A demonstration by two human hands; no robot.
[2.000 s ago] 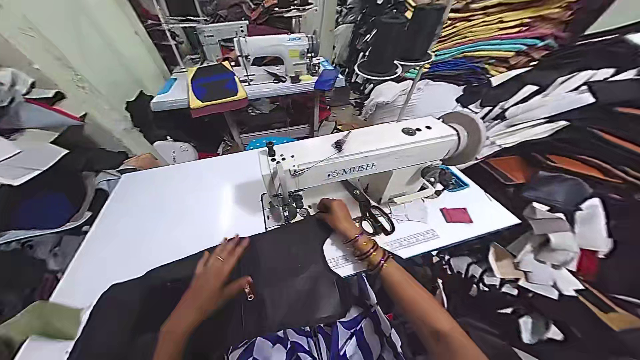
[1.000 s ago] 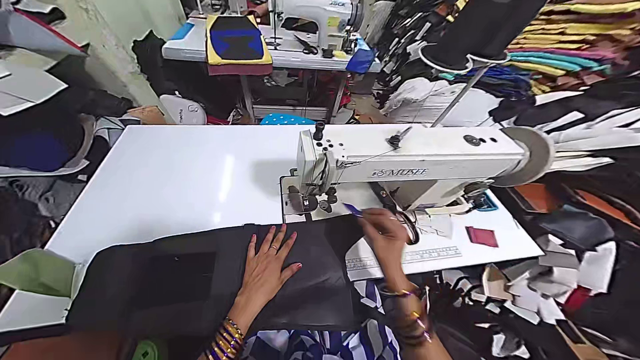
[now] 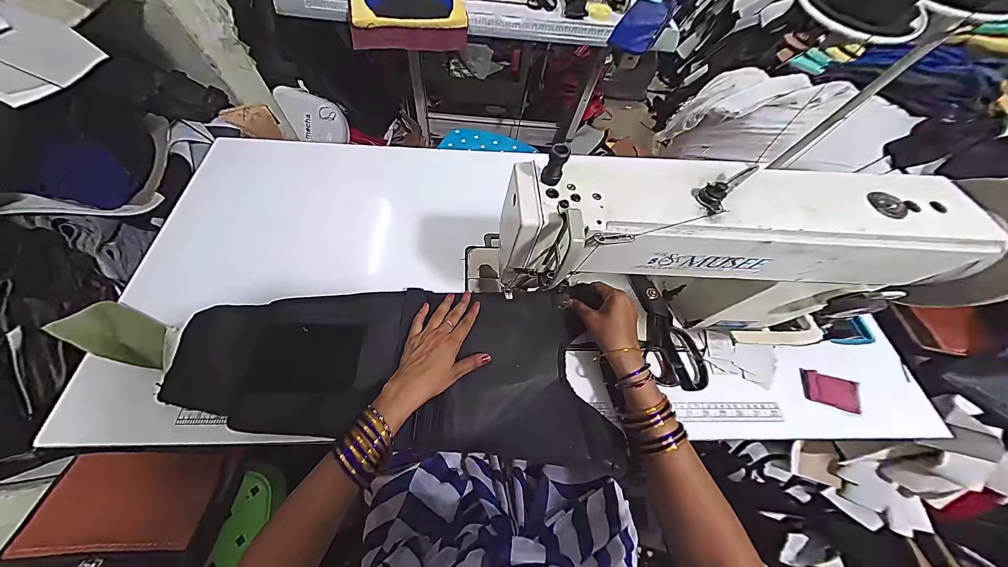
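Observation:
A long piece of black fabric or leather [image 3: 504,378] lies along the front of the white sewing table [image 3: 315,213], its far edge at the needle area of the white industrial sewing machine [image 3: 740,228]. Flat on the black piece rests my left hand [image 3: 433,354], fingers spread, left of the needle. My right hand [image 3: 610,319] pinches the piece's far right corner between thumb and fingers, just right of the presser foot. Black-handled scissors [image 3: 679,354] lie beside my right wrist, partly under the machine arm. The needle tip is too small to make out.
A ruler strip [image 3: 728,411] runs along the table's front edge. A maroon fabric swatch [image 3: 832,391] lies at the right, and a green piece [image 3: 110,335] at the left edge. Scraps [image 3: 890,488] heap at the lower right. Another worktable [image 3: 520,24] stands behind.
A blue object in my right hand one second ago is no longer visible there; that hand now grips the black piece's corner. My left hand still lies on the piece. The view has moved closer.

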